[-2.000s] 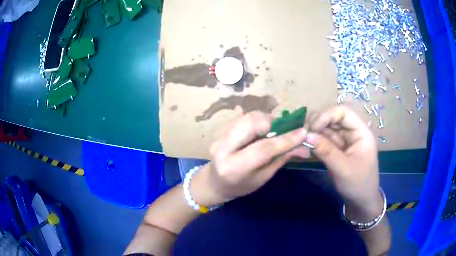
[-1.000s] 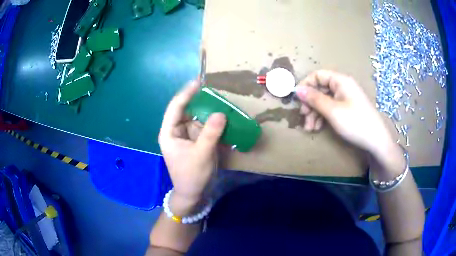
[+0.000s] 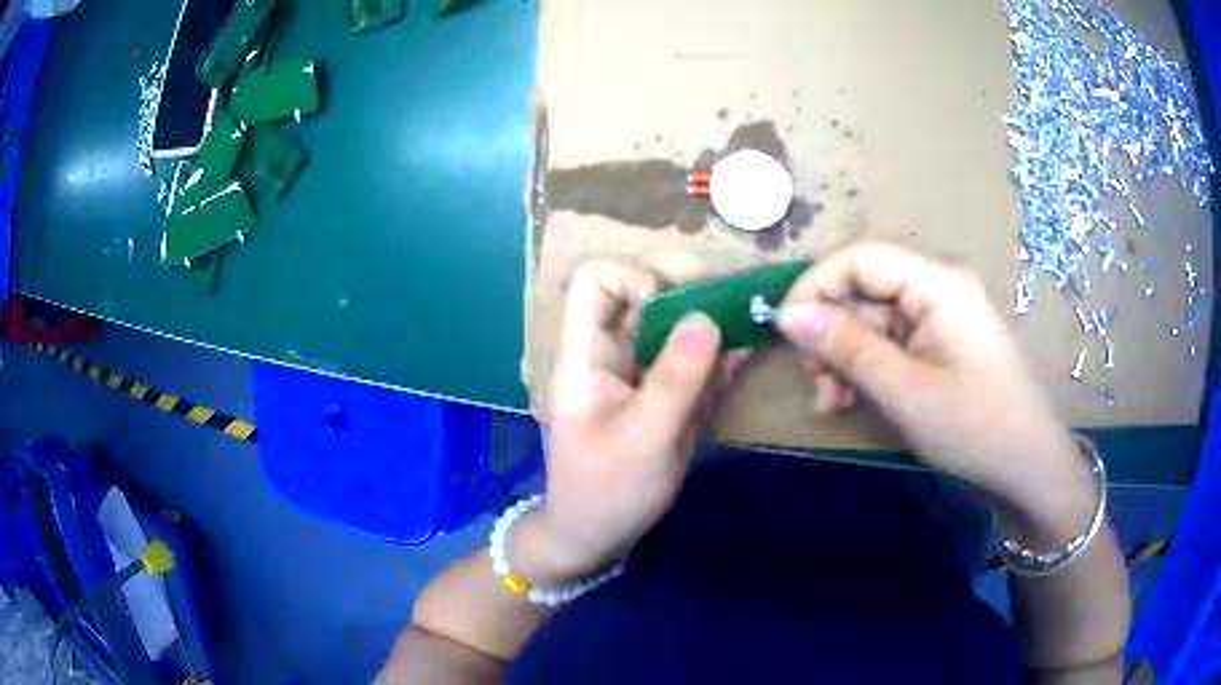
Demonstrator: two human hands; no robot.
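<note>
My left hand (image 3: 623, 402) holds a green plastic housing (image 3: 710, 307) by its left part, thumb on the near face, above the cardboard's front part. My right hand (image 3: 911, 361) pinches a small silver-white pin (image 3: 763, 309) between thumb and index finger at the housing's right part. Whether the pin sits in the housing cannot be told. The fingertips hide the housing's right end. A round white pot (image 3: 751, 190) with a red bit at its left lies on the cardboard just beyond the hands, with brown stains around it.
A large pile of silver-white pins (image 3: 1105, 121) covers the cardboard's (image 3: 911, 134) right side. Loose green housings (image 3: 210, 224) lie at left, partly on a black phone (image 3: 186, 94), beside small white pieces. A blue stool (image 3: 355, 455) stands below the bench's front edge; blue edging runs along the right.
My right hand has come from the white pot to the housing with the pin. My left hand has moved right and turned the housing nearly level.
</note>
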